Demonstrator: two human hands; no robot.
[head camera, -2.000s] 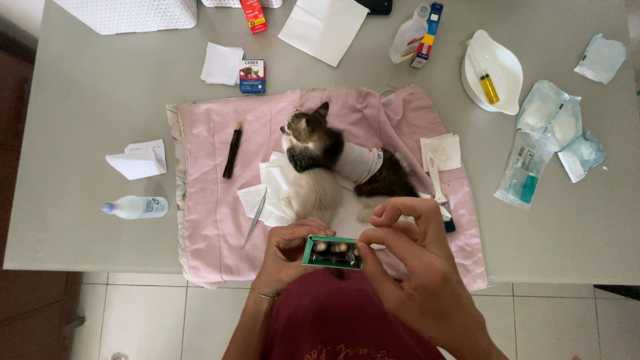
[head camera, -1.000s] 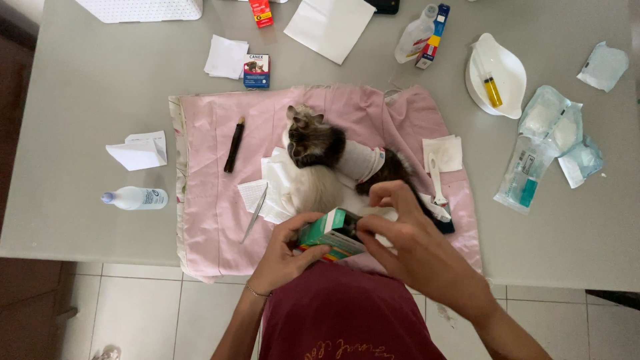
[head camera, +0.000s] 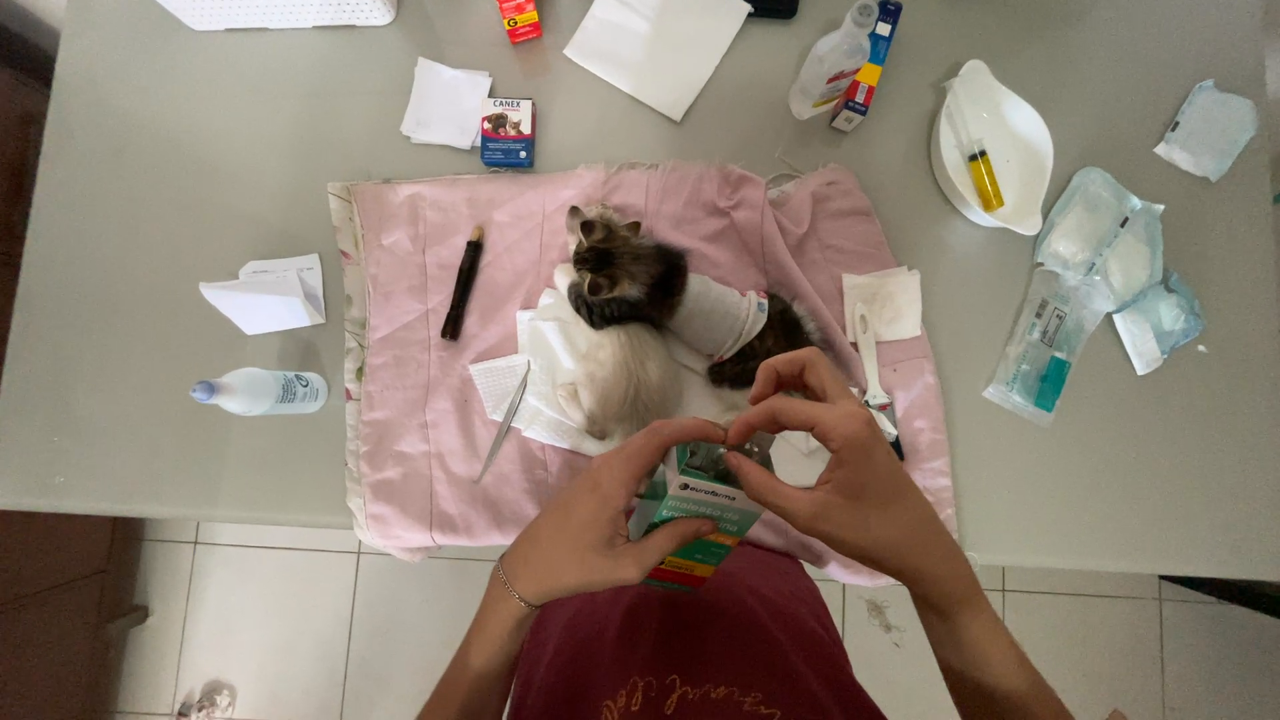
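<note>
My left hand (head camera: 610, 510) holds a green and white medicine carton (head camera: 700, 510), its top end open. The thumb and forefinger of my right hand (head camera: 820, 450) meet at that opening; whether they pinch something there is unclear. Just beyond the hands, a tabby kitten (head camera: 630, 270) in a white bandage-like wrap (head camera: 715, 312) lies against a pale kitten (head camera: 625, 380). Both rest on white paper towels (head camera: 545, 345) over a pink cloth (head camera: 420, 420). Metal tweezers (head camera: 503, 420) lie left of the pale kitten, with a dark pen-like stick (head camera: 463, 285) farther off.
A white bottle (head camera: 262, 391) and folded paper (head camera: 270, 293) are at left. Beyond the cloth stand a small carton (head camera: 508, 132) and a clear bottle (head camera: 832, 62). To the right are a white bowl (head camera: 1025, 130) with a yellow syringe (head camera: 985, 180), opened packets (head camera: 1085, 240) and a white-handled brush (head camera: 868, 355).
The carton has tilted, so its printed front now shows beside the open end. My right fingers have come together at the opening. The tabby kitten's head has shifted.
</note>
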